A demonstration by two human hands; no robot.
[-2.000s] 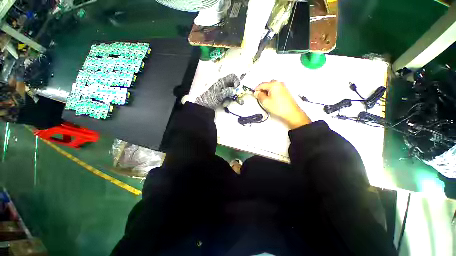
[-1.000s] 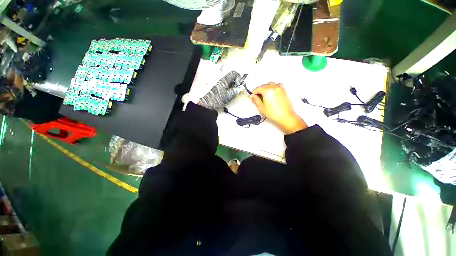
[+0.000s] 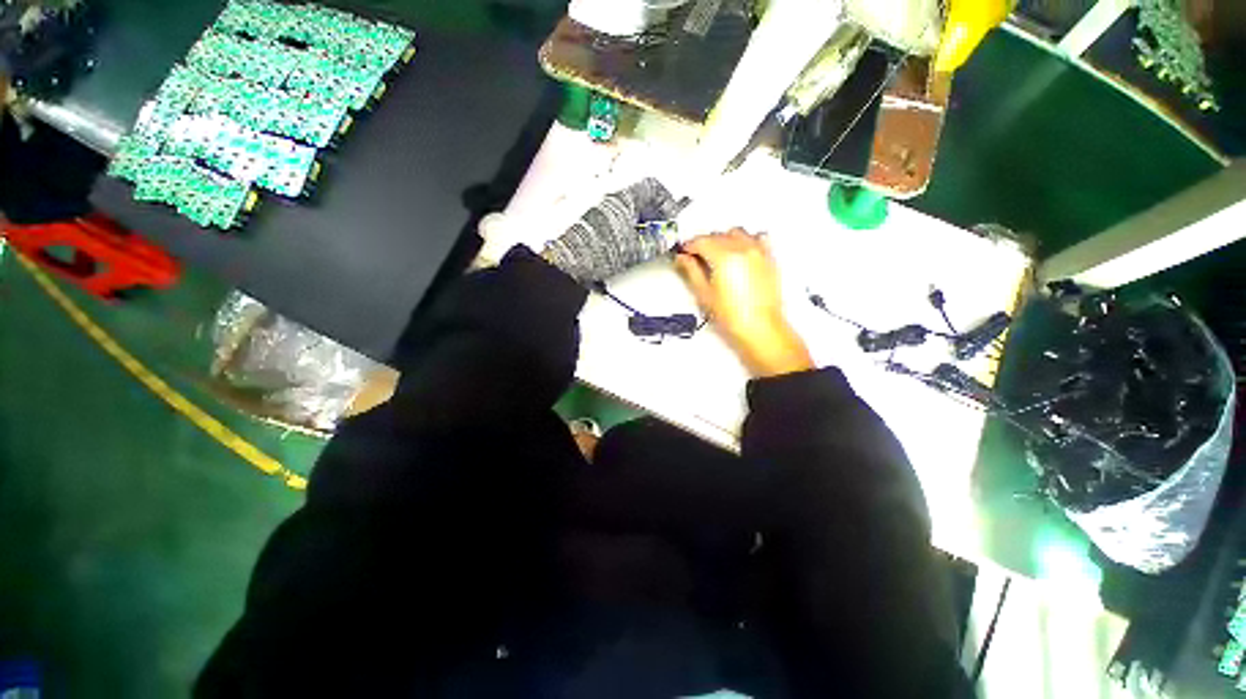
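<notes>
My left hand (image 3: 622, 235), in a grey striped knit glove, is closed around a small circuit board (image 3: 666, 228), of which only a small part shows at the fingertips. My bare right hand (image 3: 738, 290) is close beside it, fingertips pinched on the end of a black cable (image 3: 690, 255) at the board. The exact contact is too small to tell. The cable's coiled bundle (image 3: 661, 325) lies on the white work surface (image 3: 656, 381) below my hands. More black cables (image 3: 892, 337) lie to the right of my right hand.
Rows of green boards (image 3: 260, 109) lie on the black table (image 3: 358, 260) at left. A pale arm (image 3: 760, 85) rises behind my hands, near a green round item (image 3: 858, 205). A bag of black cables (image 3: 1141, 423) is at right, a red stool (image 3: 103, 257) at far left.
The camera view has turned, so the bag of cables now shows more fully at right. My hands stay close together, with my right fingers nearer the gloved fingertips than one second ago.
</notes>
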